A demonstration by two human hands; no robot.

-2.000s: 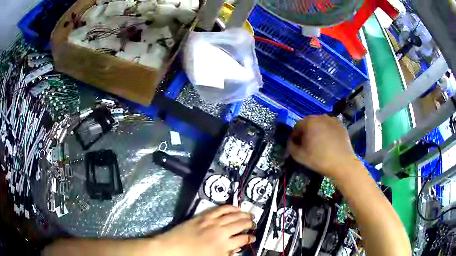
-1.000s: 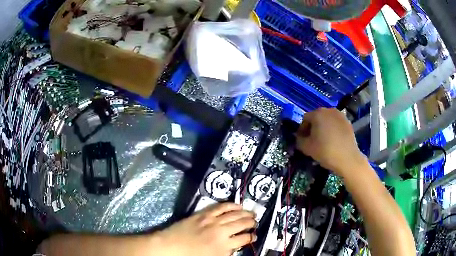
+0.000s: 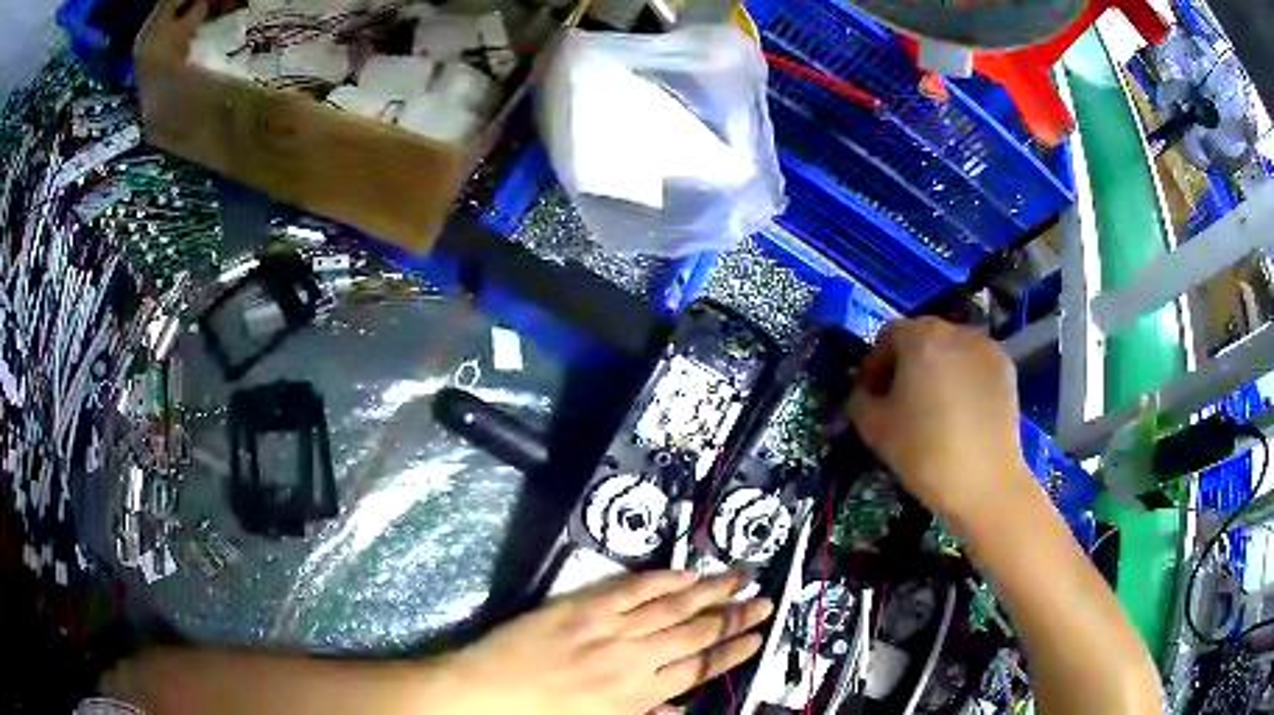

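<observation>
Several long black housings lie side by side. The nearest housing (image 3: 704, 366) holds a circuit board (image 3: 685, 405) and a silver-white disc part (image 3: 627, 516). The one beside it shows a green board (image 3: 798, 419) and another disc. My left hand (image 3: 636, 645) lies flat, fingers spread, across the lower parts of these housings. My right hand (image 3: 933, 405) is curled at the far end of the second housing, fingertips together. Whether it holds something small cannot be told.
Two black frames (image 3: 284, 458) and a small black cover (image 3: 489, 425) lie on the bench at left. Boards with cables (image 3: 84, 321) heap at far left. A carton (image 3: 301, 157), a plastic bag (image 3: 657, 140) and blue screw bins (image 3: 762, 289) stand behind. A green conveyor (image 3: 1139, 349) runs right.
The whole view has shifted slightly, so bench things sit a little differently in the picture. My right hand stays by the far housing ends. My left hand still rests on the housings, its fingers more stretched out.
</observation>
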